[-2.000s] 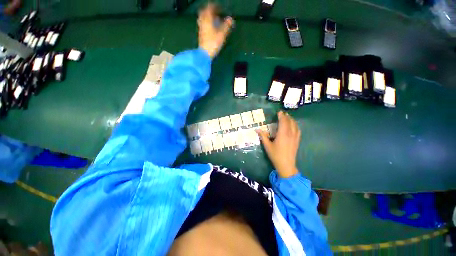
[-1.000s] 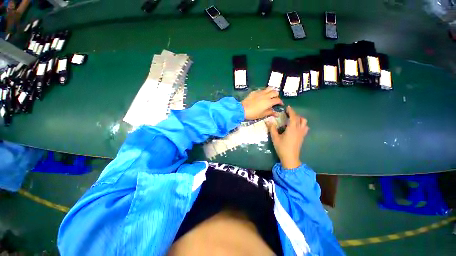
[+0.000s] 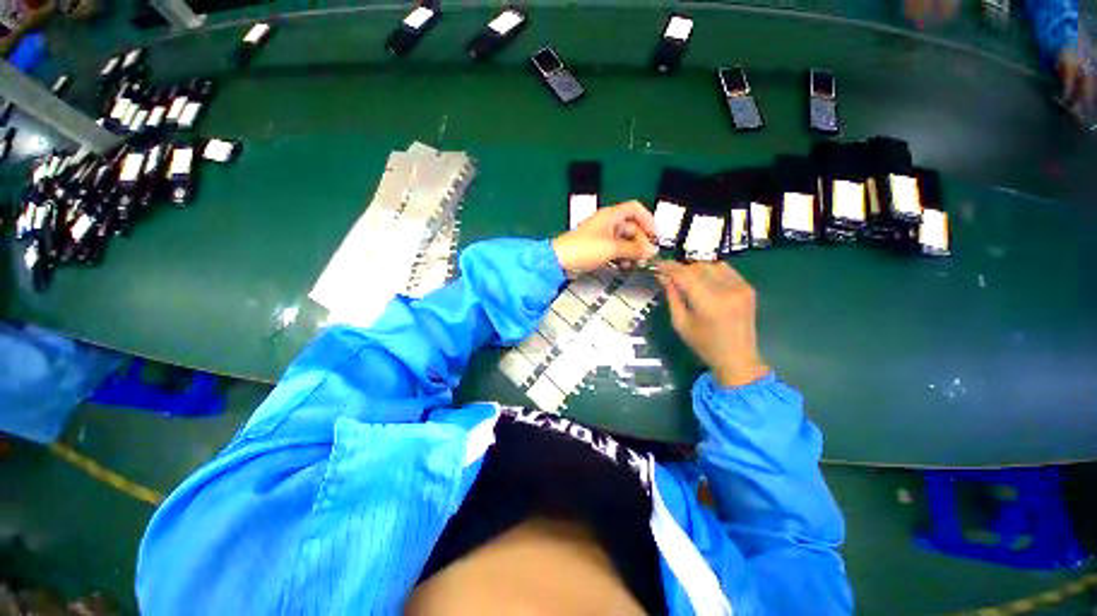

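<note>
A silver-white sheet of die-cut labels (image 3: 563,341) lies slanted on the green mat in front of me, with rows of rectangles and shiny spots at its lower right. My left hand (image 3: 611,236) and my right hand (image 3: 715,311) meet at its upper right end, thumbs and fingertips pinched together on the sheet's edge. The fingers hide what exactly is between the tips. A black phone with a white patch (image 3: 583,193) lies just above my left hand, its lower end partly covered.
A fanned pile of spare sheets (image 3: 391,235) lies left. Overlapping phones with white patches (image 3: 847,202) lie right. Keypad phones (image 3: 740,99) and white-patched phones (image 3: 499,33) lie along the far strip. A large phone heap (image 3: 120,181) is far left. Another person's hand (image 3: 1071,75) shows top right.
My left hand came back from the far strip to the sheet. The sheet has turned to a steeper slant. A keypad phone now lies on the far strip above the spare sheets' right side.
</note>
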